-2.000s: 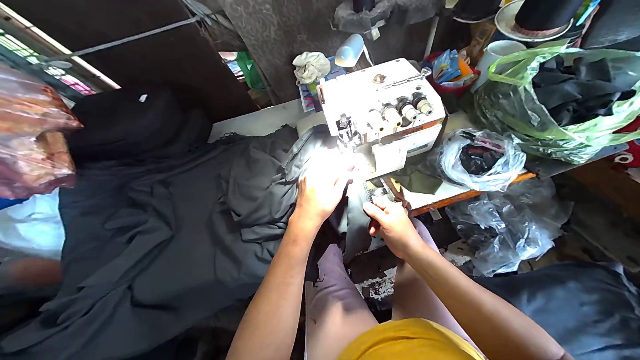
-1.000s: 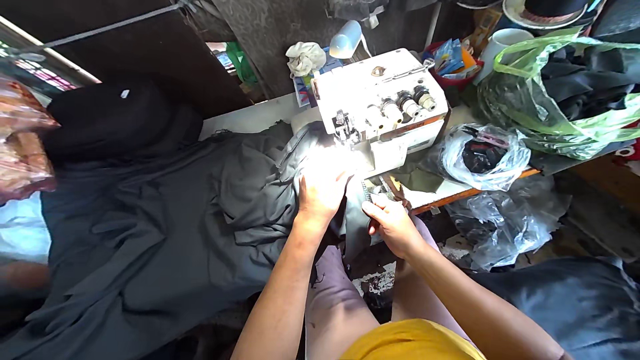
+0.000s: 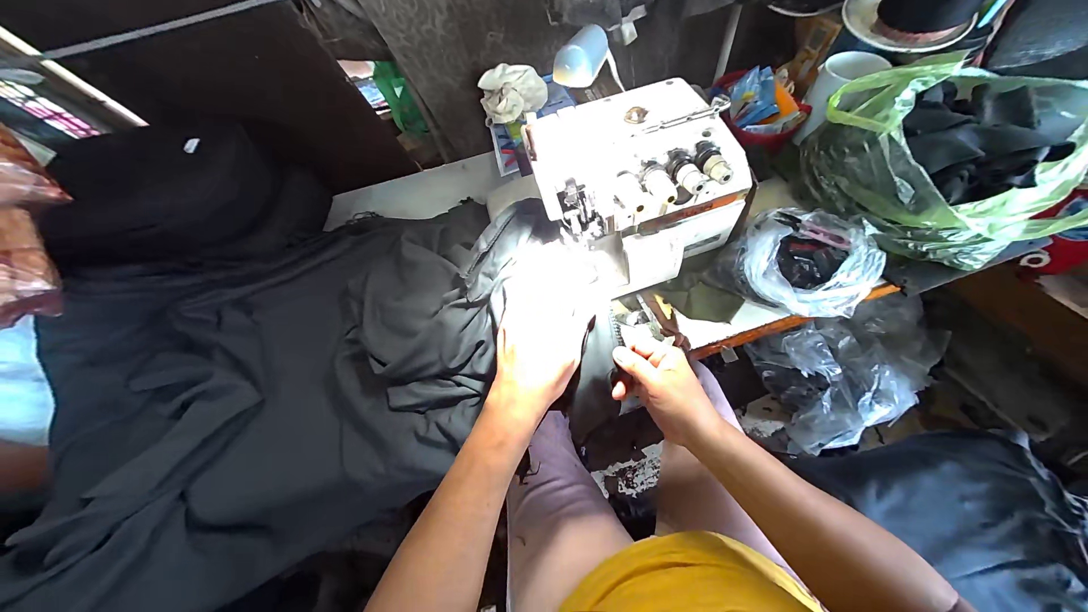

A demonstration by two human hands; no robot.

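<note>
A white overlock sewing machine [image 3: 633, 161] stands on the table, its lamp glaring over the needle area. My left hand [image 3: 544, 340] lies on dark grey fabric [image 3: 416, 314] just in front of the presser foot; glare hides its fingers, so its grip cannot be told. My right hand [image 3: 659, 374] is at the right edge of a hanging strip of the fabric [image 3: 597, 374], thumb and fingers pinched together beside the serged edge. Scissors with brown handles [image 3: 667, 319] rest on the table just above my right hand. The bulk of the fabric spreads to the left.
A clear bag of small items [image 3: 807, 259] sits right of the machine, with a green plastic bag of dark cloth [image 3: 977, 153] behind it. A red basket [image 3: 765, 127], a white cup [image 3: 841, 85] and a crumpled cloth [image 3: 512, 92] are near the back. Dark cloth [image 3: 952, 510] lies lower right.
</note>
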